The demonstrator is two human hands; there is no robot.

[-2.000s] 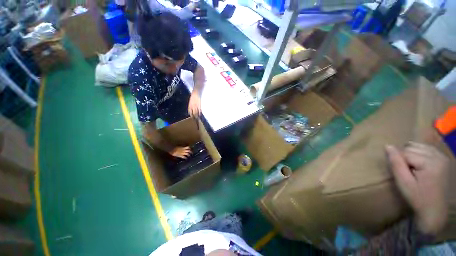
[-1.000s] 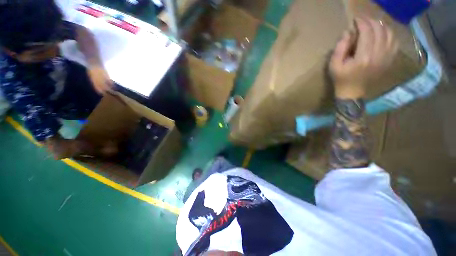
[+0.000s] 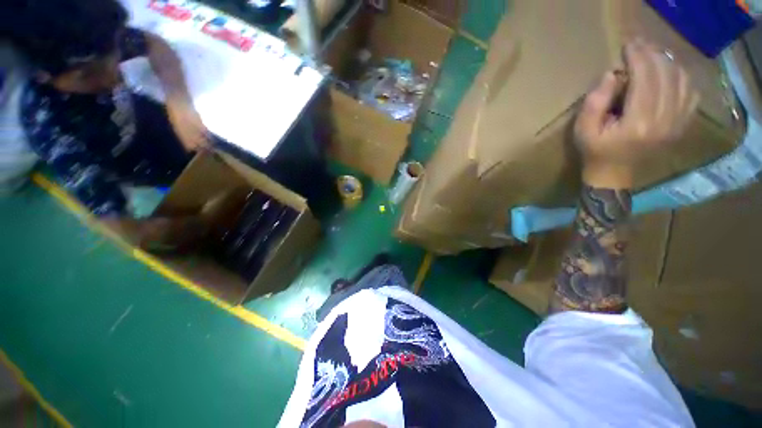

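Note:
My right hand (image 3: 639, 121), bare and slightly blurred, lies palm down on top of a large sealed brown carton (image 3: 535, 109) on the right. The thumb is apart from the bent fingers and nothing shows in them; the palm side is hidden. A pale-blue label strip (image 3: 668, 196) with printing curves along the near edge of the carton top and passes by my tattooed forearm. A dark blue object (image 3: 702, 23) lies on the carton at the top right, cut off by the frame. My left hand is not in view.
At left, a seated person (image 3: 83, 125) reaches into an open carton (image 3: 280, 251) with dark items, beside a white table (image 3: 242, 92). A yellowish tape roll (image 3: 349, 191), a grey tube (image 3: 407, 182) and a scrap carton (image 3: 368, 142) with clear plastic stand on the green floor.
The view has swung right and down, so the coworker and table sit further left. My right hand stays on the carton top, its fingers less curled. The strip and lower cartons have come into view.

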